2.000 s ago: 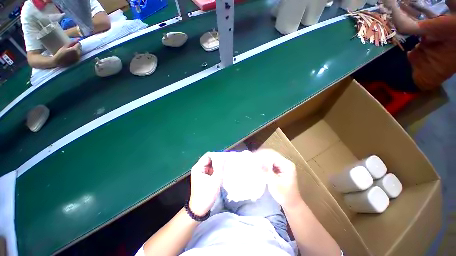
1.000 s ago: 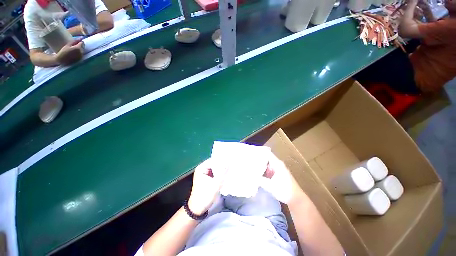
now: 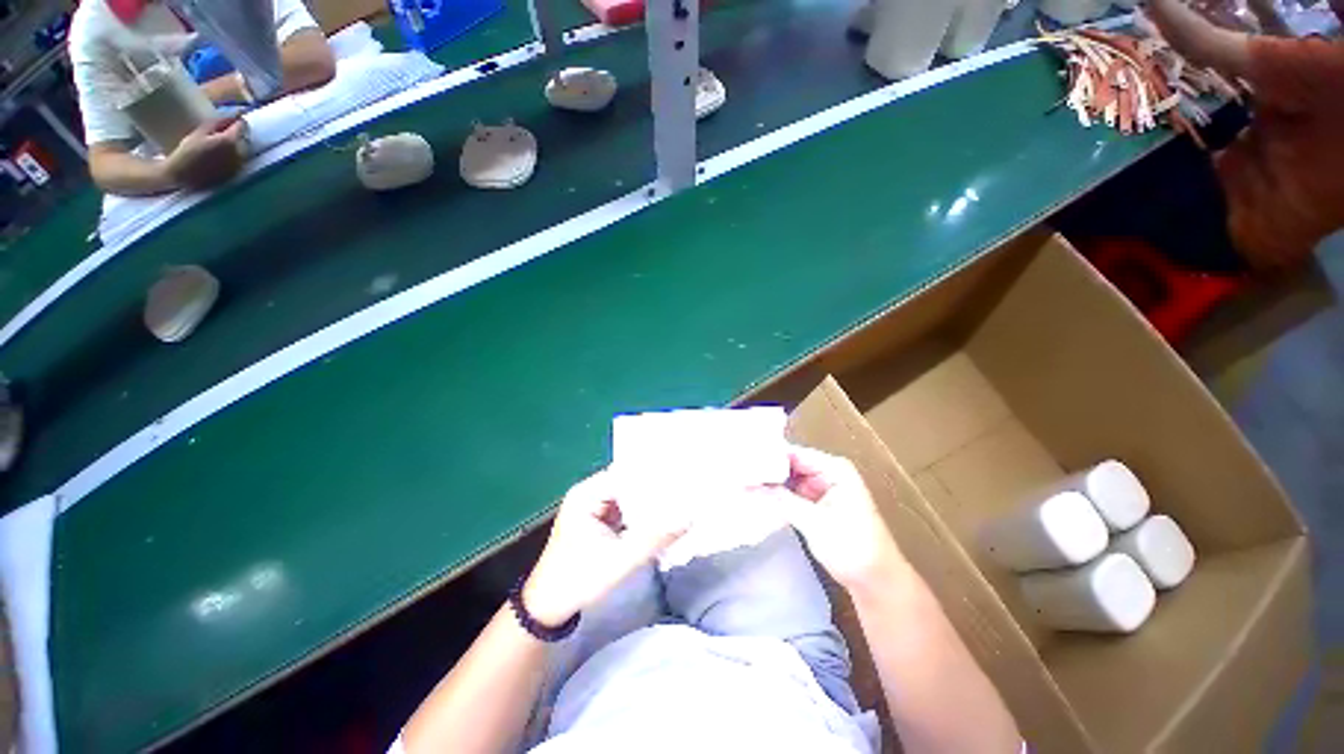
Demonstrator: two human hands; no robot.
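A bright white, overexposed piece [image 3: 700,460] with a straight top edge is held over my lap at the bench edge; it looks flat like a sheet, but glare hides its details. My left hand [image 3: 597,542] grips its left side and wears a dark beaded bracelet. My right hand [image 3: 837,519] grips its right side. Several cream housing shells [image 3: 1108,592] lie in the open brown carton [image 3: 958,420] at my right, closed ends up.
The green workbench [image 3: 442,427] runs across in front. Flat beige pieces [image 3: 498,156] lie on the inner belt behind the pale rail. A metal post [image 3: 674,103] stands on the rail. An orange-and-white pile [image 3: 1123,81] lies before an orange-sleeved person at right. Another person sits across at upper left.
The white piece now shows a straighter, wider top edge, and my hands have shifted on it. Beige pieces on the inner belt have moved right. The orange-sleeved person's arm has moved.
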